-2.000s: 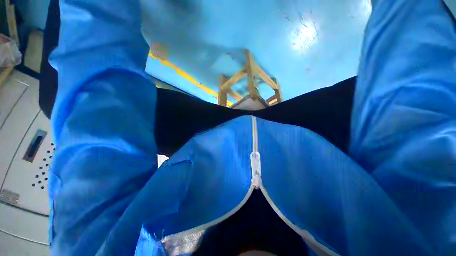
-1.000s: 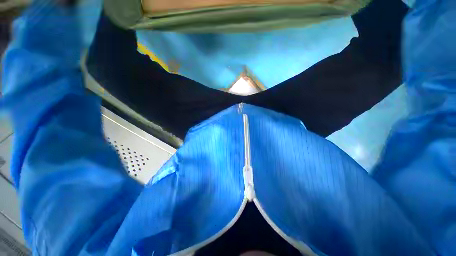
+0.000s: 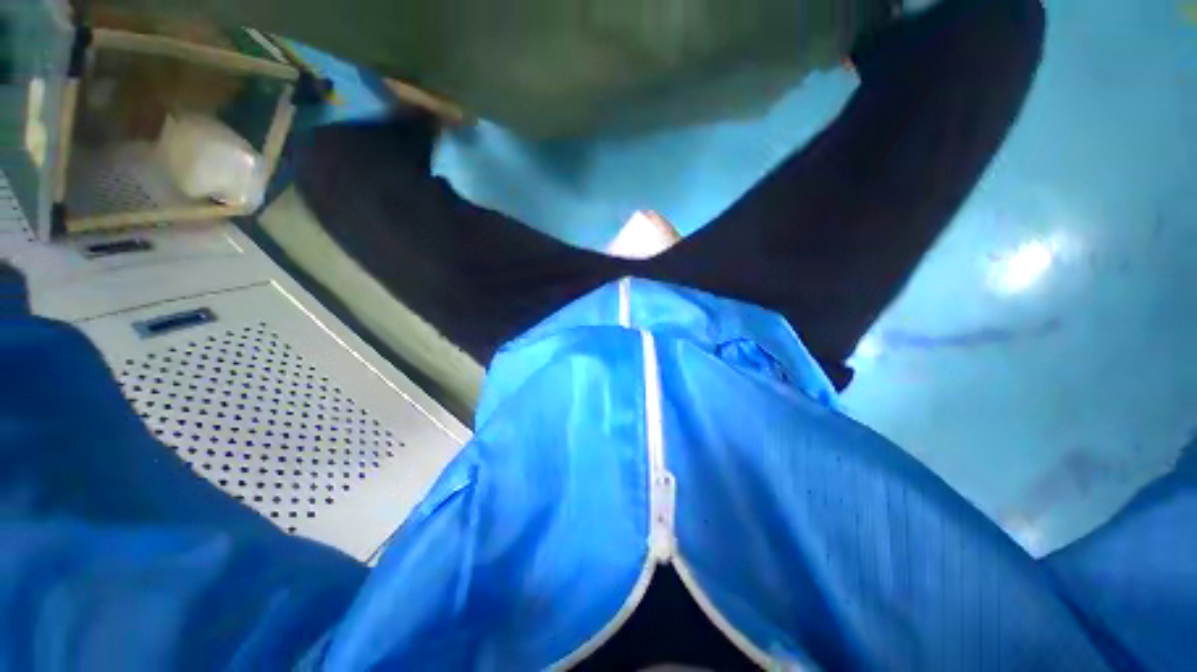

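Note:
A green woven sack or wrapped parcel point(image 3: 591, 66) fills the top middle of the view, in front of my spread knees. It is blurred and cut off by the top edge, and its lower edge hangs over the blue floor. Neither of my hands is in the picture. My left sleeve shows at the lower left and my right sleeve at the lower right corner. Whether either hand touches the green thing cannot be seen.
A pale grey cabinet point(image 3: 263, 420) with perforated panels stands at the left. A framed see-through box point(image 3: 256, 99) with a whitish item inside is at the upper left. Flat green material point(image 3: 368, 295) lies beside the cabinet. A pale stool corner point(image 3: 643, 235) shows between my knees.
The green thing has entered from the top since the first frame. Its brown top opening or face no longer shows. My sleeves have moved down and outward, and more cabinet shows.

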